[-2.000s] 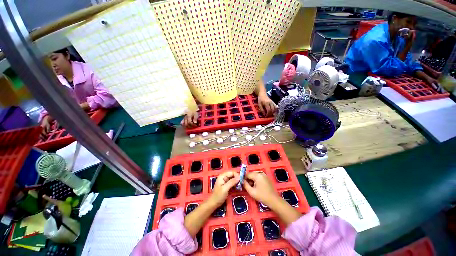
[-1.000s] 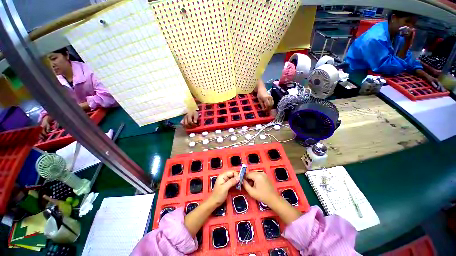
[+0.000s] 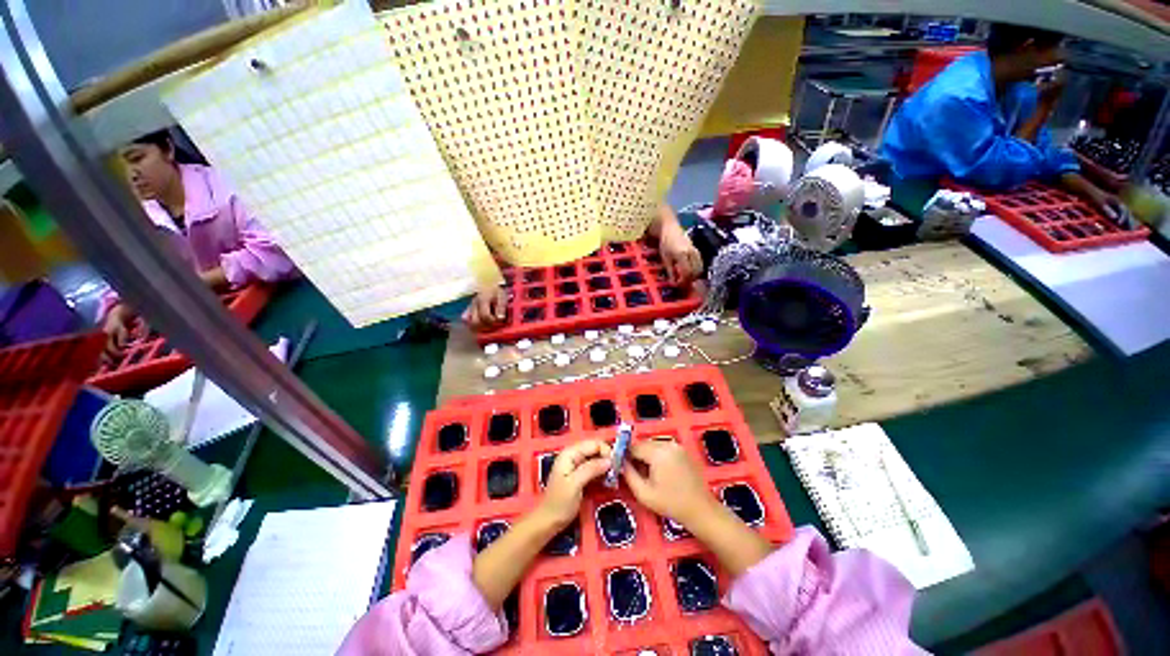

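My left hand (image 3: 576, 479) and my right hand (image 3: 667, 479) meet over the red compartment tray (image 3: 584, 504). Their fingertips hold a small watch head (image 3: 620, 451) between them, turned on edge, so a thin silvery and dark side shows. Which details the fingers cover cannot be told. The tray below has rows of square pockets with black-faced watch heads in them, such as one just below my hands (image 3: 616, 523).
Behind the tray lie white charging pucks (image 3: 561, 363) on wires and another red tray (image 3: 603, 305) with a person's hands. Right are a purple-rimmed fan (image 3: 803, 308), white bottle (image 3: 811, 400) and notebook (image 3: 879, 504). Sticker sheets (image 3: 539, 115) hang ahead. A metal post (image 3: 193, 276) slants at left.
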